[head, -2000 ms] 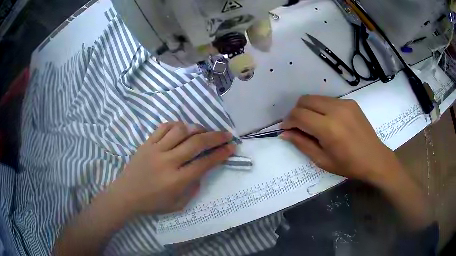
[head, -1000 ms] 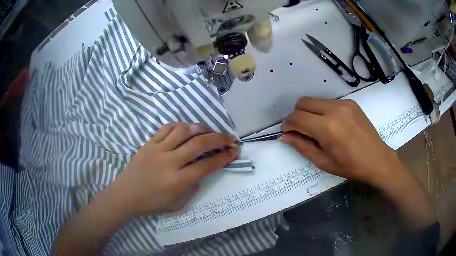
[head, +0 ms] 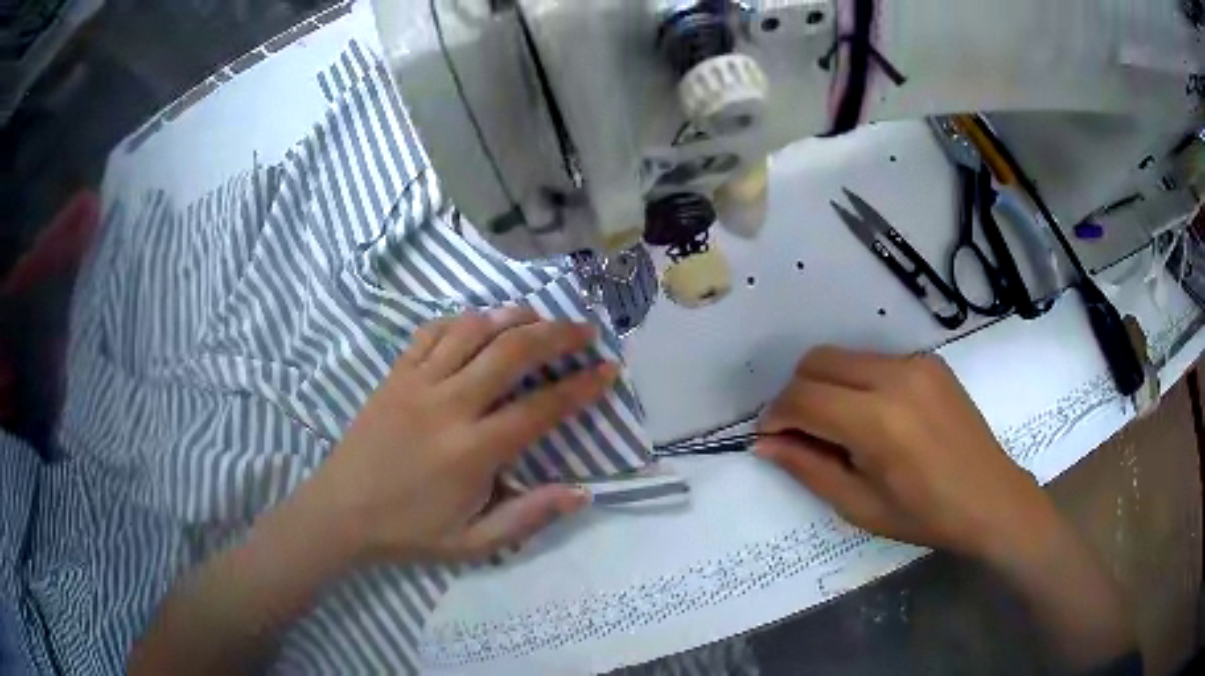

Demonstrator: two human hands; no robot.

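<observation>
The striped garment panel (head: pixel 357 172) covers the left of the table and hangs over its front edge. My left hand (head: pixel 463 429) lies on it with the fingers spread, pressing near its right edge. A narrow striped strip (head: pixel 644 494) sticks out to the right at the panel's lower corner, beside my left thumb. My right hand (head: pixel 885 449) holds slim tweezers (head: pixel 707 445) between thumb and fingers. The tweezer tips point left and meet the corner of the panel; whether they grip cloth is not clear.
The sewing machine head (head: pixel 582 119) stands above the panel, with the presser foot (head: pixel 619 291) low by the cloth. Thread snips (head: pixel 905 260), shears (head: pixel 985 251) and a black-handled tool (head: pixel 1114 346) lie at the right. A printed ruler scale (head: pixel 661 594) runs along the front edge.
The view has shifted, so the scene sits lower. My left fingers have spread and moved back from the panel's corner, leaving it uncovered. The tweezers stay in my right hand at the corner.
</observation>
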